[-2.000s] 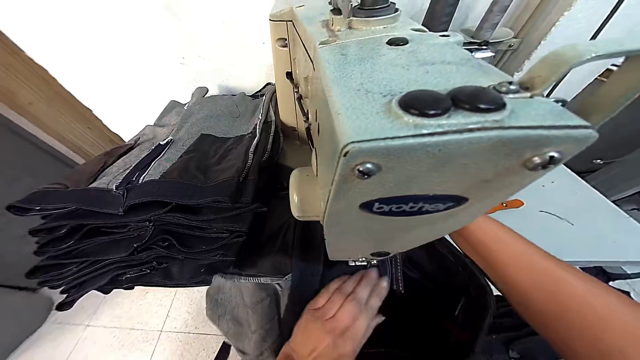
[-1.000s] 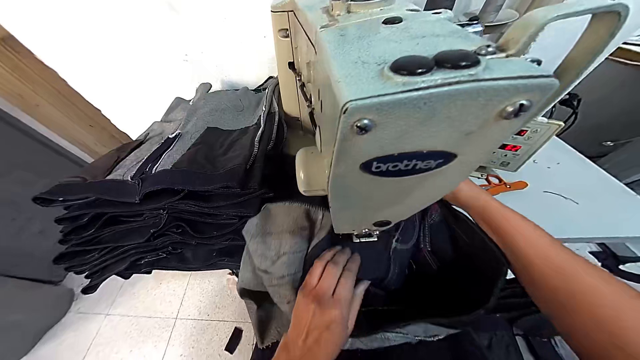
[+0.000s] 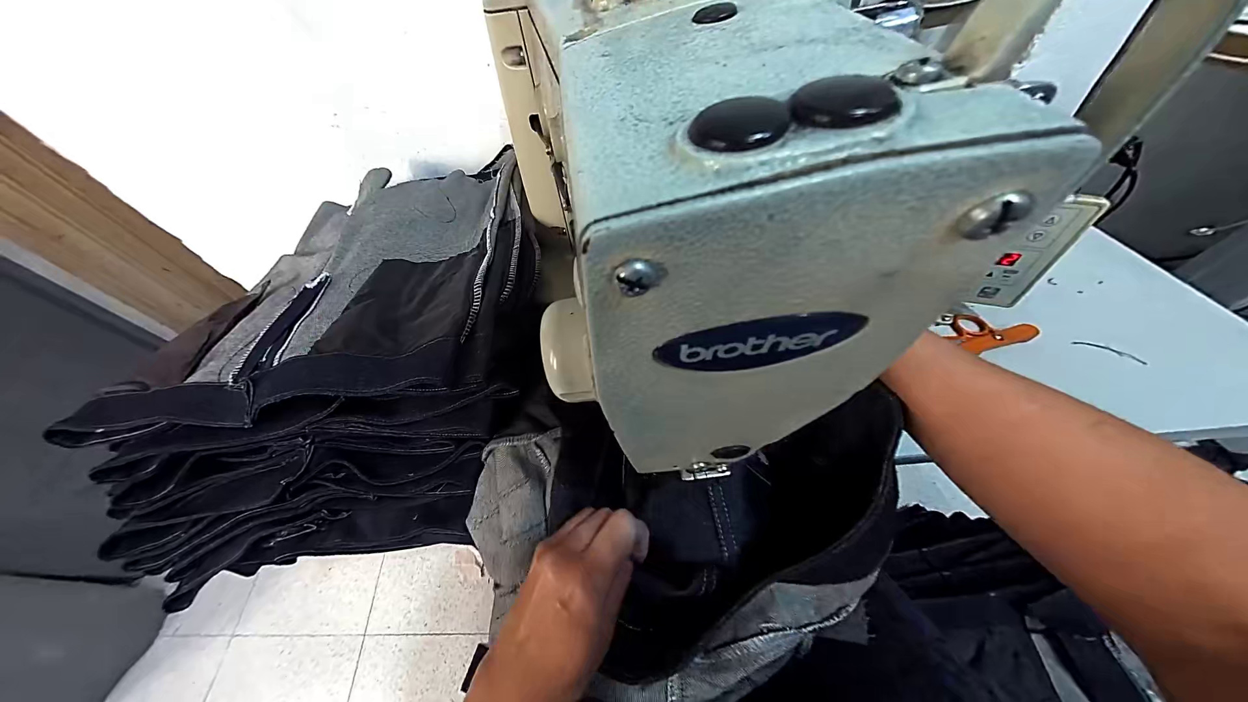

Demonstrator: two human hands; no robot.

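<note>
Under the head of a Brother industrial sewing machine point(image 3: 760, 331) lies a dark denim garment point(image 3: 717, 522), its waist opening spread toward me and grey fabric showing at its edges. My left hand point(image 3: 585, 556) is curled on the dark cloth just left of the needle area, fingers bent around a fold. My right forearm reaches in from the right and passes behind the machine head, which hides the right hand itself. A double row of light stitching shows on the cloth below the presser area.
A stack of dark denim garments point(image 3: 370, 400) stands to the left of the machine. Orange-handled scissors point(image 3: 985, 334) and a control panel point(image 3: 1038, 252) are on the right by the white table point(image 3: 1160, 351). More dark garments point(image 3: 994, 604) lie at the lower right, and tiled floor shows below.
My left hand, spread flat on the cloth a second ago, is now curled around a fold. The garment has shifted under the machine, with its opening facing me more. My right hand stays hidden.
</note>
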